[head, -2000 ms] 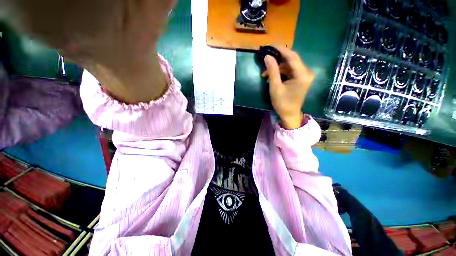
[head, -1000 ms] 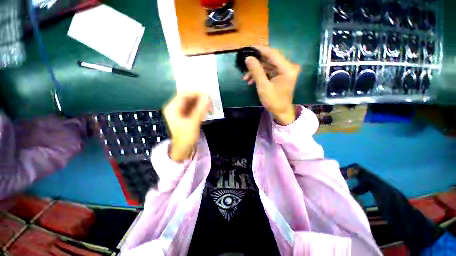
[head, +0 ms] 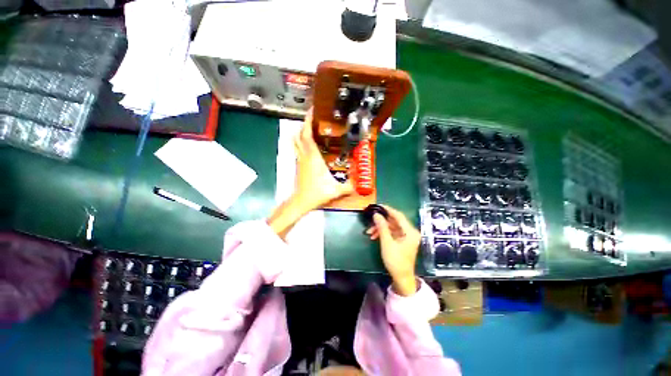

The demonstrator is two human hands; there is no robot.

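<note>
The orange-brown jig [head: 360, 77] stands in front of me with its metal linkage and red ribbed handle [head: 364, 169], which points down toward the base. My left hand [head: 315, 176] is at the left side of the jig, its fingers by the nest [head: 339, 175] and partly behind the upright; whether it grips anything is hidden. My right hand [head: 395, 239] holds a round black watch head [head: 374, 214] between thumb and fingers at the front right corner of the base. A long white paper strip [head: 303, 257] lies under and in front of the jig.
A blister tray of black units [head: 482, 194] lies right of the jig, a second tray [head: 594, 198] farther right. A control box [head: 254, 81] stands behind. A paper sheet [head: 210, 172], a pen [head: 190, 203] and a low tray of units [head: 143, 294] are at left.
The view has shifted to show more of the bench. My left hand has moved from over the paper strip up to the jig. My right hand still holds the black watch head near the base.
</note>
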